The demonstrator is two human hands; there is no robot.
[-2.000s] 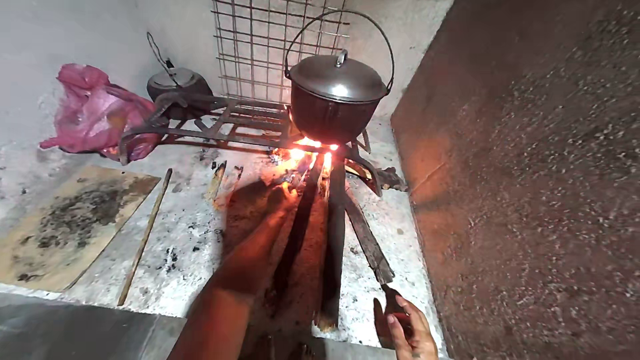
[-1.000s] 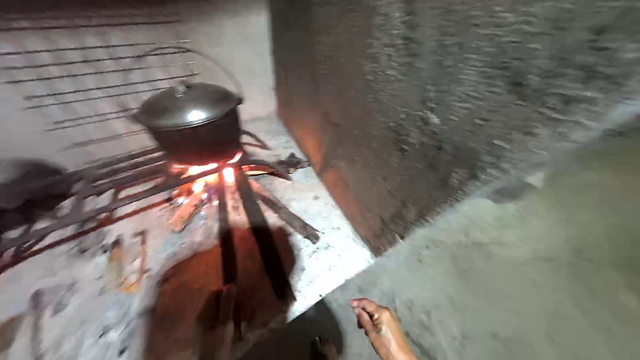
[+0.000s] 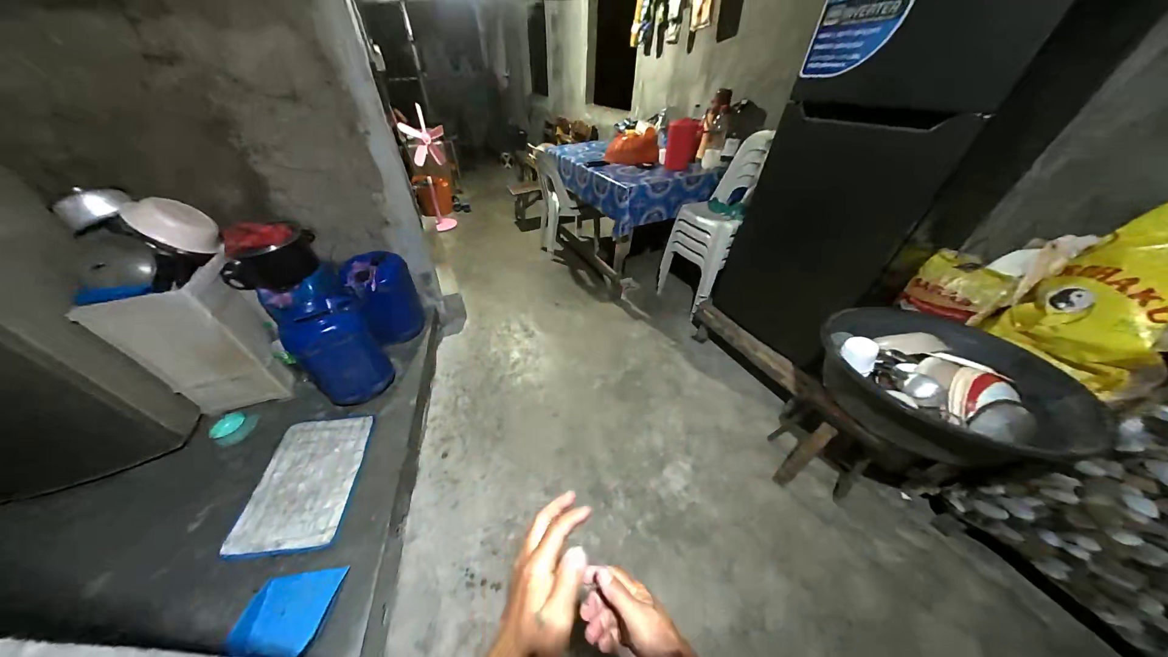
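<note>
Both my hands are at the bottom middle of the view, close together above the concrete floor (image 3: pixel 566 392). My left hand (image 3: pixel 545 584) is upright with its fingers extended and nothing visible in it. Beside its thumb, and seemingly touching it, is my right hand (image 3: pixel 630 611), its fingers curled inward; whether something small lies between them cannot be seen. Nearest to the hands on the left are a blue plastic dustpan (image 3: pixel 287 611) and a light mat with a blue edge (image 3: pixel 304 486), both on a dark raised ledge.
Blue plastic jugs (image 3: pixel 338 351) and a black pot (image 3: pixel 269 258) stand left. At right, a wide black basin (image 3: pixel 1068 411) of dishes rests on a wooden bench (image 3: pixel 766 351) beside a dark refrigerator (image 3: pixel 849 173). Farther off are stacked plastic chairs (image 3: pixel 707 233), a cloth-covered table (image 3: pixel 630 187) and a pink fan (image 3: pixel 424 146).
The view has swung right, away from the wood fire and the lidded pot, to the room. My left arm reached toward the fire two seconds ago; now both hands are together.
</note>
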